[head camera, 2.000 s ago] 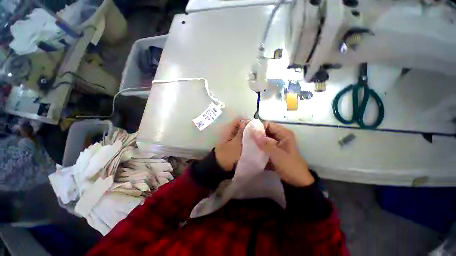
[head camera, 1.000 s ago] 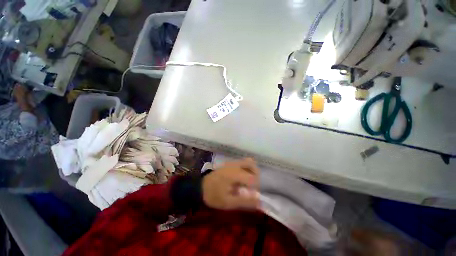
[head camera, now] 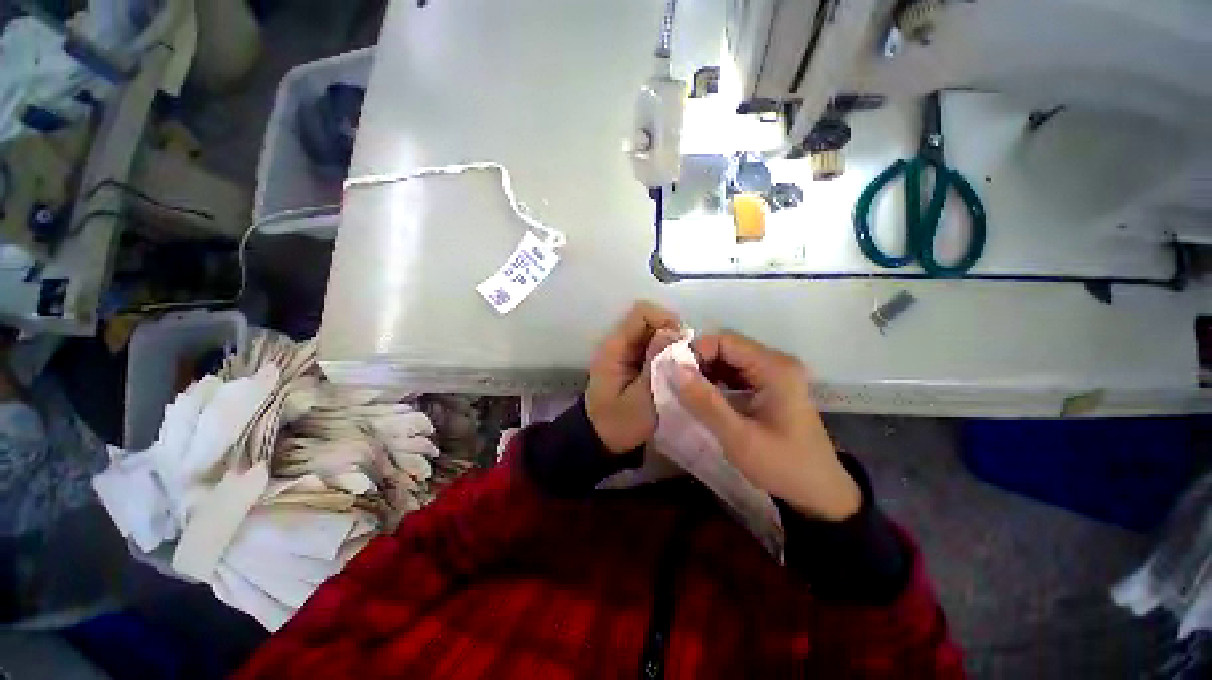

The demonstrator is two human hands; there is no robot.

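Note:
A white cloth strip [head camera: 705, 445] hangs from both hands at the table's front edge, its upper end pinched between the fingers and its lower part over the lap. My left hand [head camera: 627, 381] holds the top end from the left side. My right hand [head camera: 768, 423] grips it from the right, with the thumb on the cloth. The fingertips of both hands are close together, and the exact fold of the cloth between them is partly hidden. The sewing machine [head camera: 798, 67] stands beyond, its lit needle area above the hands.
Dark green scissors [head camera: 920, 219] lie right of the orange block [head camera: 750, 215]. A printed ticket [head camera: 520, 271] on white string lies left of the hands. A small grey piece [head camera: 893, 310] lies near the front edge. A bundle of strips [head camera: 286, 465] fills the lower left, by white bins [head camera: 295, 173].
A second ago my left hand was low and blurred near the lap, with cloth hanging to its right. Now both hands are together at the table edge on the strip. The view has shifted.

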